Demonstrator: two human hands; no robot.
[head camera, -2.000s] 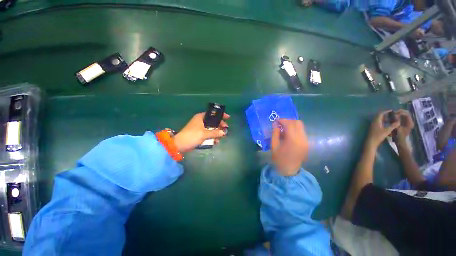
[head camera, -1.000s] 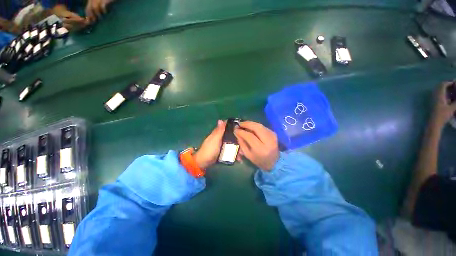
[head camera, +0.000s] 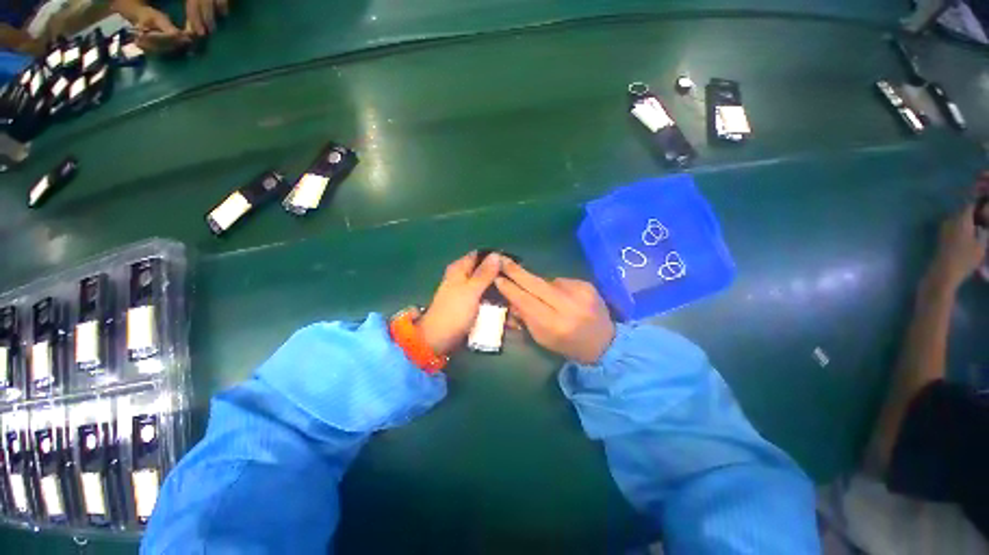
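Observation:
A black phone with a white rectangle on its lower half is held upright in the picture between my two hands. My left hand grips its left side, with the thumb on the upper part. My right hand holds its right side, with fingertips on the upper part. The fingers hide the phone's upper half, and no ring can be made out there. A blue bin beside my right hand holds several thin white rings.
A clear blister tray with phones lies at left. Two phones lie beyond my hands, others lie at upper right. A phone pile is at upper left. A small pale piece lies at right. Another person's arm is at far right.
Two seconds ago my right hand was over the blue bin; now it is at the phone with my left hand. Since one second ago, both hands' fingertips have closed over the phone's upper part.

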